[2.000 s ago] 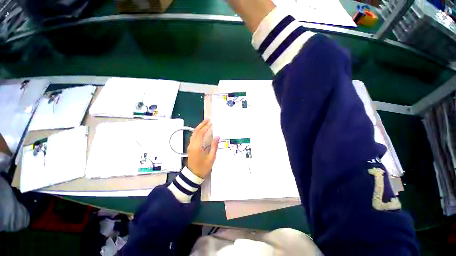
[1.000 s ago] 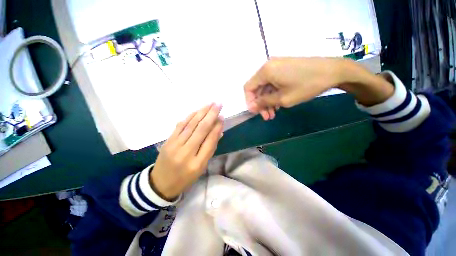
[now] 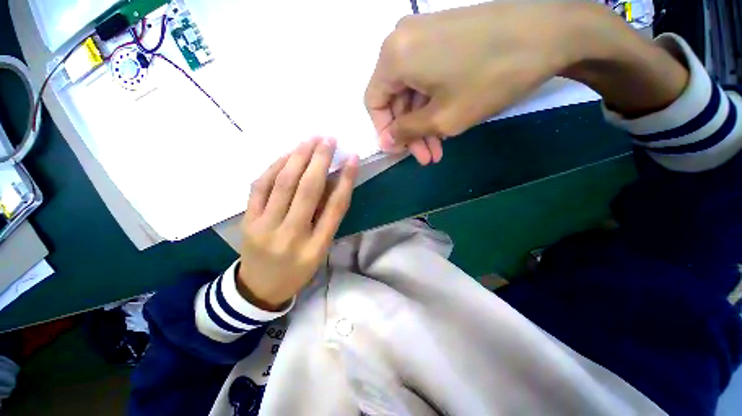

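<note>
A white panel (image 3: 244, 49) lies in front of me, with a green circuit board (image 3: 191, 41), a round silver speaker (image 3: 129, 68), a yellow component (image 3: 87, 54) and thin wires at its upper left. One dark wire tail runs across the white. My left hand (image 3: 293, 215) lies flat on the panel's near edge, fingers together and thumb a little apart, holding nothing visible. My right hand (image 3: 456, 81) is at the same edge, just right of the left, with thumb and index finger pinched together. Whatever may be between these fingertips is too small to tell.
Greyboard (image 3: 122, 219) shows under the panel. A white tape roll (image 3: 28, 106) lies at the far left, above another panel (image 3: 16, 195) with a yellow part. A further panel with a circuit is at the upper right (image 3: 639, 12). The dark green table edge (image 3: 488, 191) runs before my lap.
The view has moved closer, so the panel and circuit look larger and sit further left. My right hand stays pinched at the near edge. My left hand remains on the panel.
</note>
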